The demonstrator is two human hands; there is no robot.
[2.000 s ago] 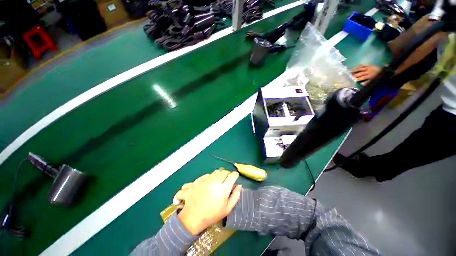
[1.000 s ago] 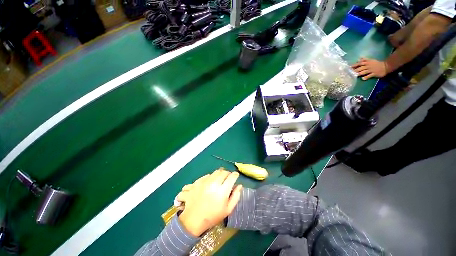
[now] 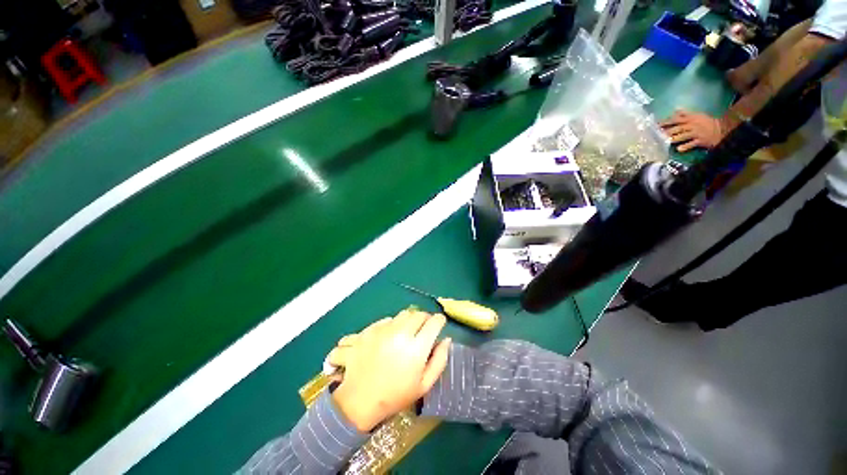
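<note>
My left hand [image 3: 385, 366] lies palm down over my right hand on the amber-yellow work pad [image 3: 395, 447], with its thumb apart; no object shows in it. My right forearm comes in from the right; my right hand is mostly hidden under the left, and its grip cannot be seen. An awl [image 3: 469, 314] with a pale yellow handle lies just beyond my hands, its thin shaft pointing left. The black hanging electric screwdriver [image 3: 604, 246] slants down at the right, untouched.
The screw feeder [image 3: 541, 214] stands beyond the awl, with clear bags of small parts [image 3: 608, 139] behind it. Hair dryers [image 3: 63, 393] [image 3: 449, 107] lie on the green conveyor past the white rail [image 3: 279, 320]. Another person's hand [image 3: 692, 130] rests at the far right near a blue bin [image 3: 675, 40].
The dryers on the conveyor have moved left and toward me. The hanging screwdriver has swung slightly. My hands have stayed in place.
</note>
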